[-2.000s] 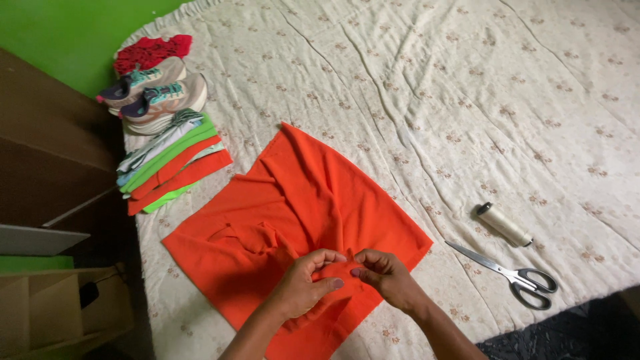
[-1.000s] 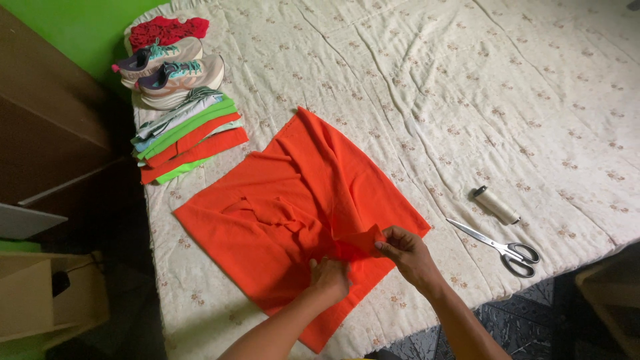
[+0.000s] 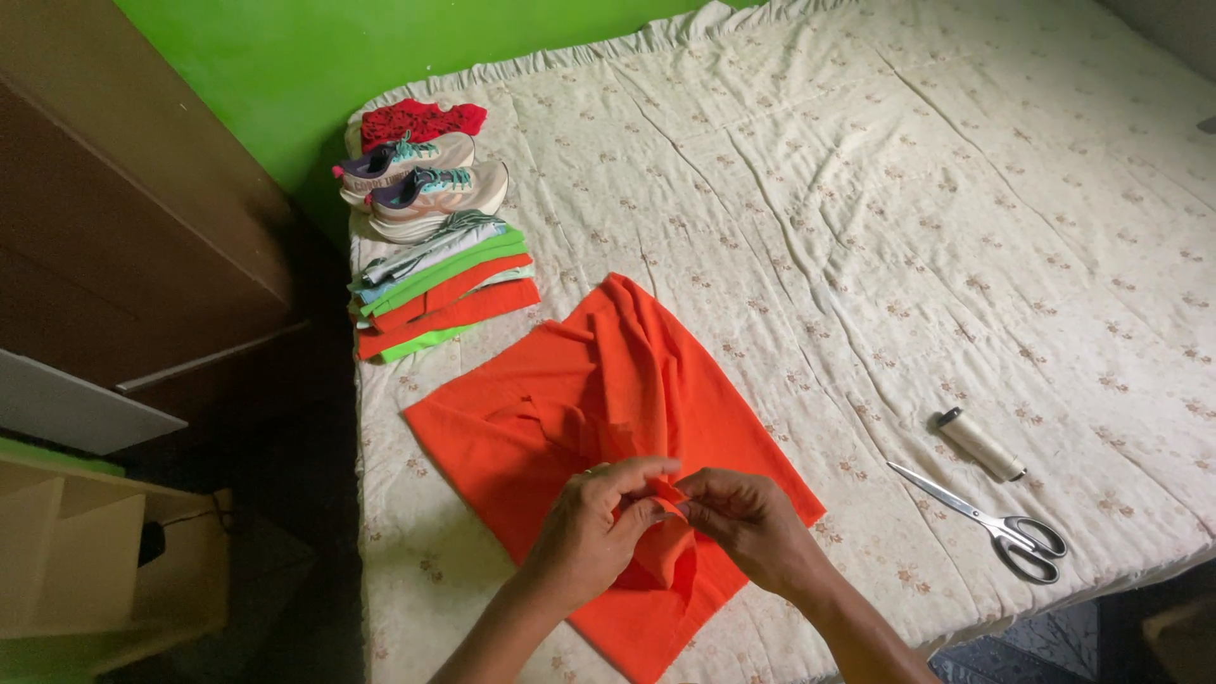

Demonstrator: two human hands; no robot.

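An orange-red piece of fabric (image 3: 503, 408) lies partly bunched on a bed with a floral cover. Near its lower part, my left hand (image 3: 594, 522) pinches a raised edge of it between thumb and fingers. Close beside, at the right, my right hand (image 3: 746, 522) grips the same edge, its fingertips almost meeting those of the left. Folds hide whatever is between the fingertips. Farther right lie scissors (image 3: 988, 522) with black handles, blades pointing up and left, and a spool of off-white thread (image 3: 983, 445) lies on its side just above them.
Folded green, orange and white fabrics (image 3: 446, 285) are stacked at the bed's left edge. Behind them sit a pair of sneakers (image 3: 437, 199) and a red patterned cloth (image 3: 423, 122). A wooden shelf unit (image 3: 180, 570) stands on the floor at the lower left; the floral bedcover (image 3: 855, 237) is wrinkled.
My left hand has risen from lower on the fabric to the edge beside my right hand. Both hands now pinch it close together.
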